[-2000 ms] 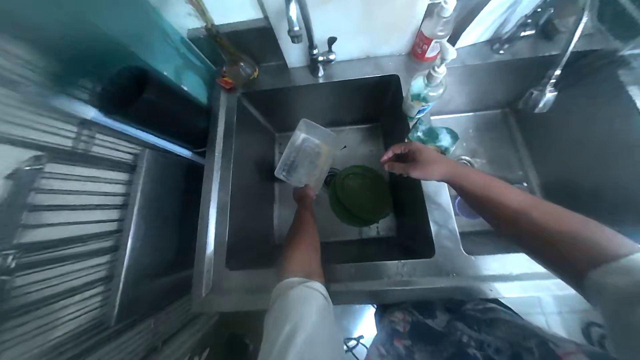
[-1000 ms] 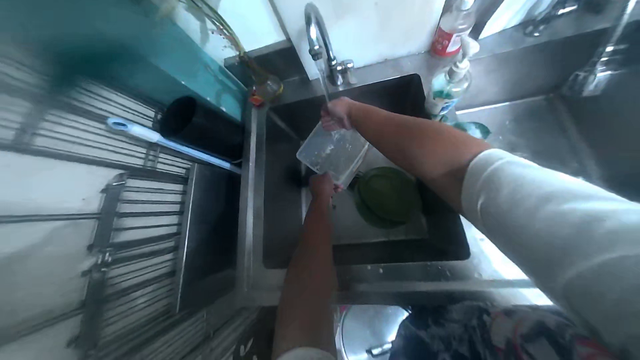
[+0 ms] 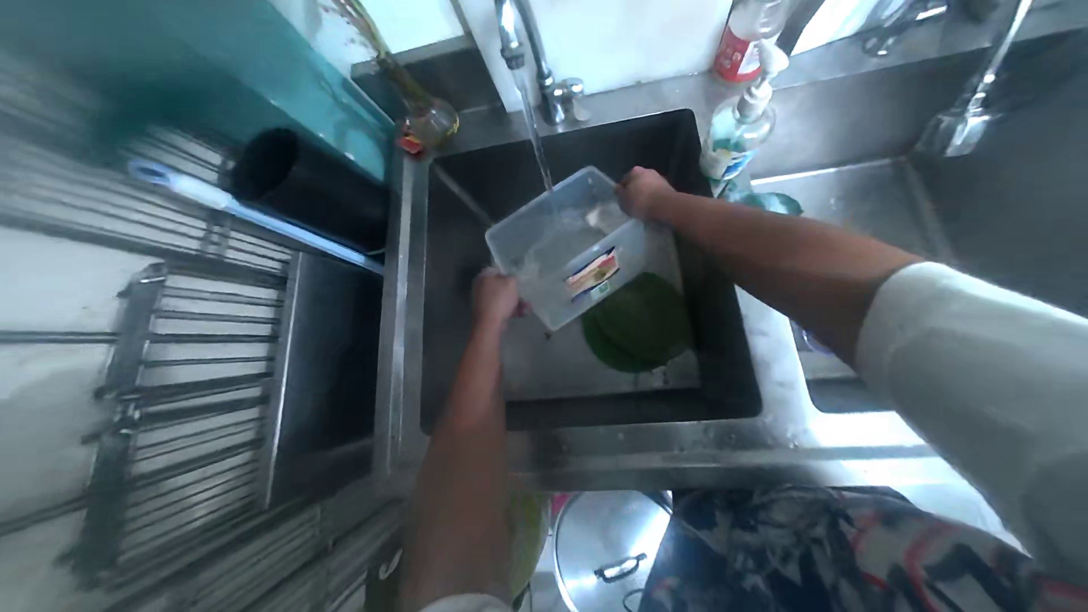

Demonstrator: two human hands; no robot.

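My left hand [image 3: 497,297] grips the lower left corner of a clear plastic container [image 3: 544,246] that bears a printed label. At its upper right corner, my right hand [image 3: 642,191] holds the same container. The container is tilted over the sink basin [image 3: 459,357], and water from the faucet [image 3: 512,55] runs onto its upper edge. A round green plastic item [image 3: 642,327] lies on the basin floor, partly hidden behind the container.
Behind the basin's right corner stand a pump soap bottle [image 3: 739,132] and a red-labelled bottle [image 3: 738,55]. A glass vase [image 3: 429,123] is at the back left. Left are a black cylindrical holder [image 3: 306,187], a long-handled brush [image 3: 255,217] and a metal rack [image 3: 204,340].
My right hand, away from the container two seconds ago, has moved left and taken hold of it. Water now runs from the faucet. The container has come under the stream.
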